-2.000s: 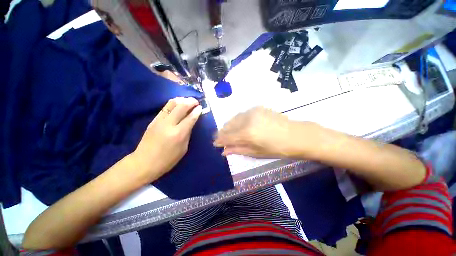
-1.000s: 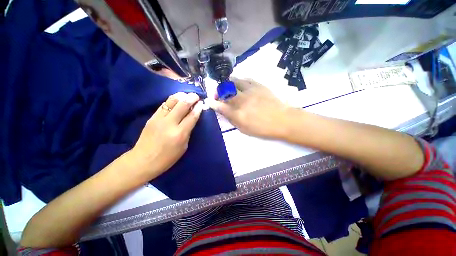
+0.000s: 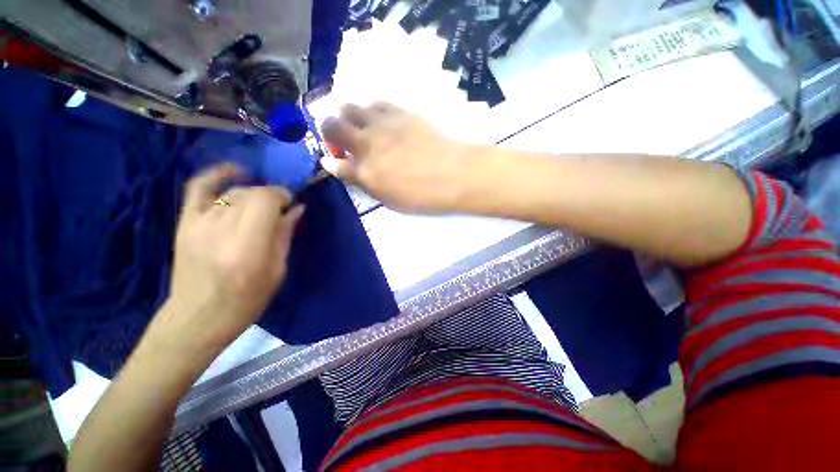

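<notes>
Navy cloth [image 3: 341, 267] lies over the table's front left, with more heaped at the far left. My left hand [image 3: 230, 249], slightly blurred, is on it and pinches a dark edge between thumb and fingers. My right hand [image 3: 396, 157] is right of the cloth's edge with fingers curled. A small red spot shows at its fingertips; whether it grips something is unclear. The sewing machine head [image 3: 129, 55] is at the upper left, with a blue knob [image 3: 286, 122] just above the space between my hands. The needle is not distinguishable.
Black labels with pale print [image 3: 474, 41] lie in a loose pile at the top. A pale printed strip [image 3: 668, 46] is on the white table at the upper right. A ruler tape [image 3: 460, 288] runs along the front edge. Navy cloth [image 3: 599, 323] hangs below the table at the right.
The view has shifted, so machine, labels and cloth sit further left or higher. My left hand has moved down and away from the presser area. The red spot at my right fingertips is newly visible.
</notes>
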